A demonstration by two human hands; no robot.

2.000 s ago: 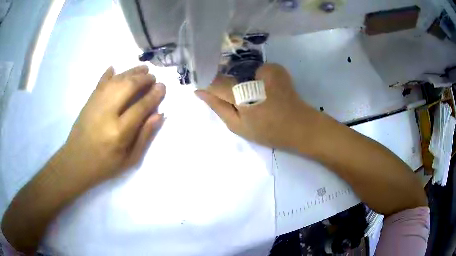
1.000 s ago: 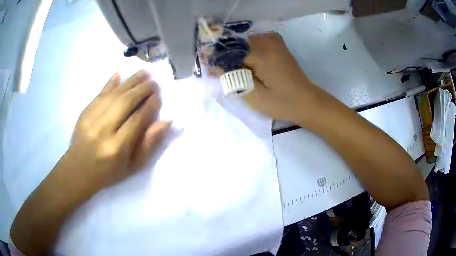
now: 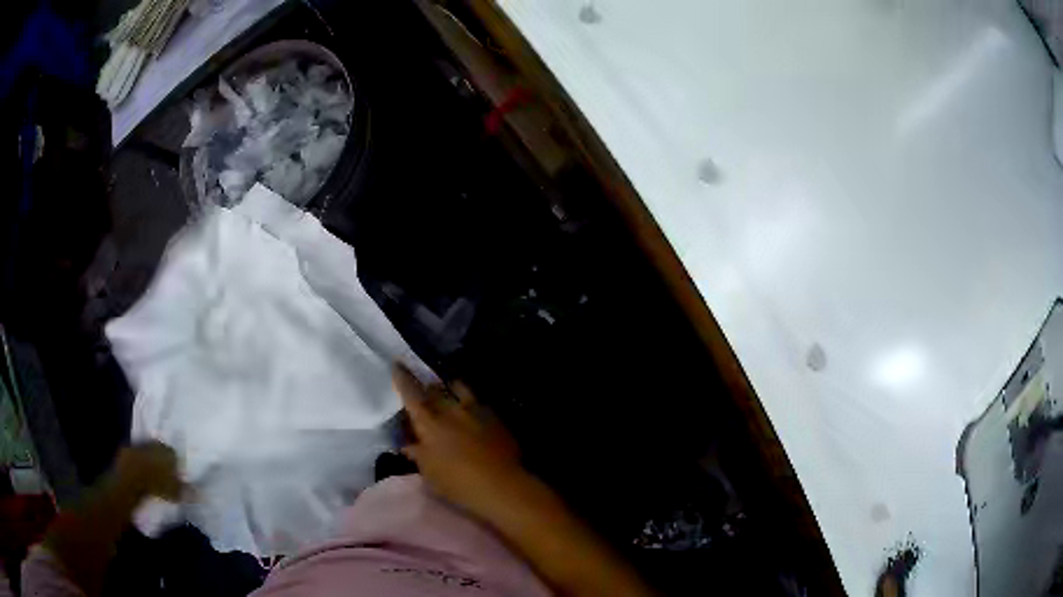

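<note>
A white fabric panel [image 3: 257,350] hangs over my lap, left of the table. A narrow folded strip [image 3: 338,286] runs along its right side. My right hand [image 3: 455,437] holds the panel's lower right edge, with fingertips on the cloth. My left hand [image 3: 149,472] is blurred at the panel's lower left edge; its fingers are unclear and I cannot tell whether it grips the cloth.
A round bin [image 3: 350,128] of white and grey scraps stands beyond the panel. A pale table [image 3: 746,233] with a brown edge fills the right, with a pale machine part [image 3: 1008,466] at its far right. Bundled pale strips [image 3: 140,47] lie top left.
The view has swung away from the sewing machine to the dark floor area beside the table. Both hands have left the machine, and a white panel is now over my lap.
</note>
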